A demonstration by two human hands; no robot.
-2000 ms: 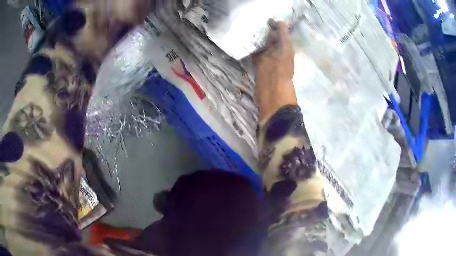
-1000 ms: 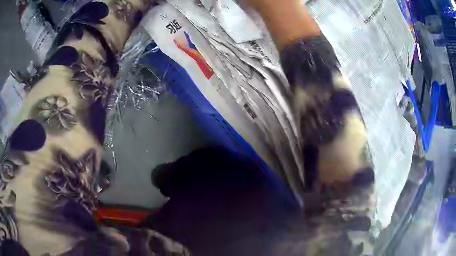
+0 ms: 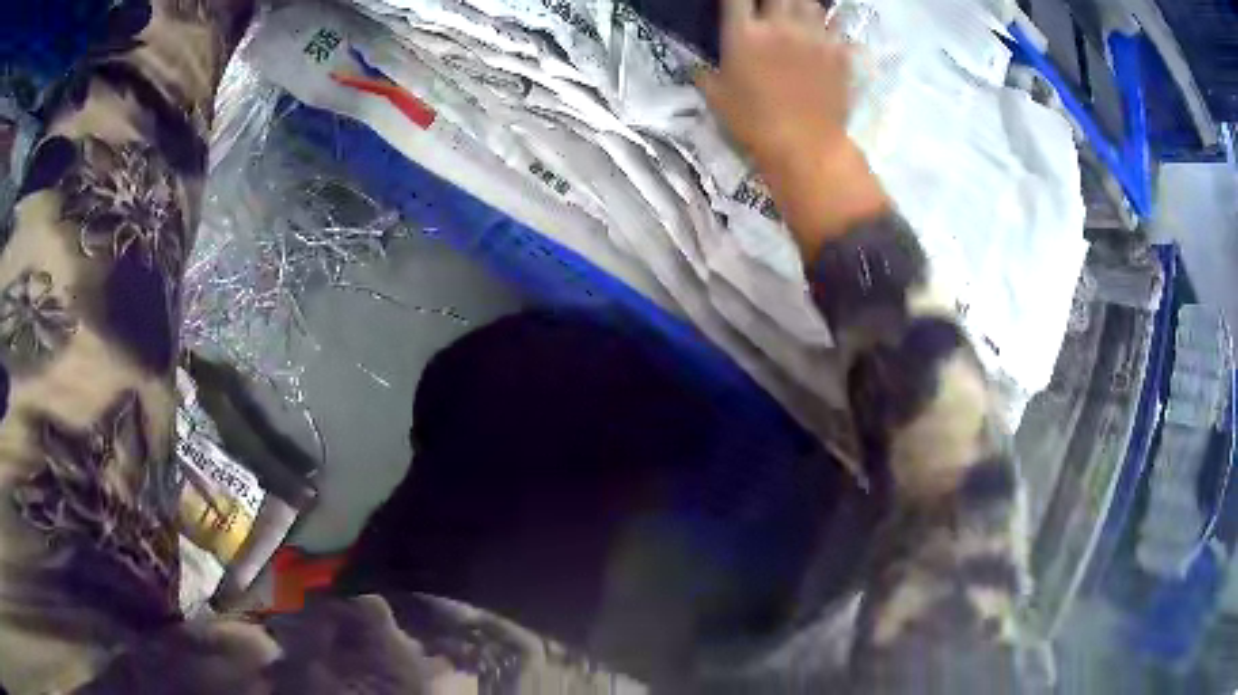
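Note:
A thick, ragged-edged stack of newspaper sheets [image 3: 638, 177] lies in front of me on a blue crate [image 3: 475, 231]. A dark flat part [image 3: 690, 19] shows at the top edge, over the sheets, and is mostly cut off. My right hand [image 3: 788, 75] is at the top edge with its fingers at the right end of the dark part and seems to grip it; the fingertips are partly cut off. My left hand is out of the picture; only its patterned sleeve [image 3: 102, 312] shows at the left.
A shiny tangle of clear plastic [image 3: 258, 258] hangs left of the stack. A red piece [image 3: 302, 576] and a printed bundle [image 3: 224, 509] are low at the left. Blue crate parts [image 3: 1086, 116] and a grey layered edge [image 3: 1107, 367] are at the right.
The view has shifted. My right hand, earlier at a white sheet or packet and then cut off at the top, is back in view beside the dark part. My left hand has stayed out of view.

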